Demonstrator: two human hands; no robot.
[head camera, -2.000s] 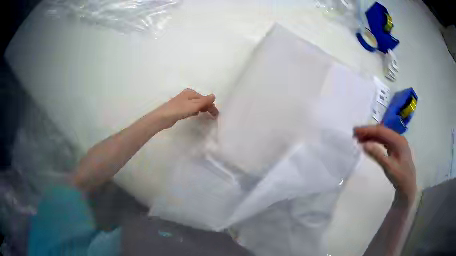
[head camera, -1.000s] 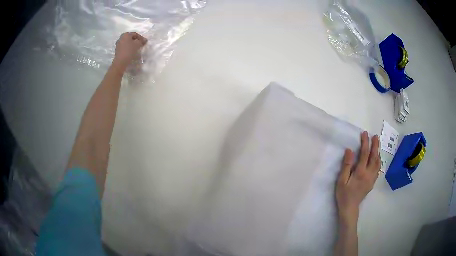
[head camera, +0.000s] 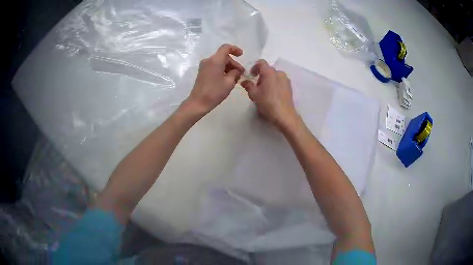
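Observation:
A large, shiny, wrinkled clear poly bag (head camera: 124, 57) lies spread over the table's left and upper part. My left hand (head camera: 219, 75) and my right hand (head camera: 268, 89) are close together at the bag's right edge, fingers pinching the thin plastic between them. A pale grey-white product (head camera: 332, 124) in a matte cover lies flat to the right, partly under my right forearm. Its loose lower part (head camera: 254, 217) spreads towards the near table edge.
On the right are a blue tape dispenser (head camera: 415, 140), white barcode labels (head camera: 395, 120), a second blue dispenser (head camera: 395, 56), a loose tape roll (head camera: 381, 71), a label bundle (head camera: 405, 93) and a small clear bag (head camera: 346, 30). A grey shape (head camera: 454, 233) stands lower right.
The poly bag has been pulled right and towards me. My left hand has moved right, and my right hand has left the product's right edge and joined it at the plastic.

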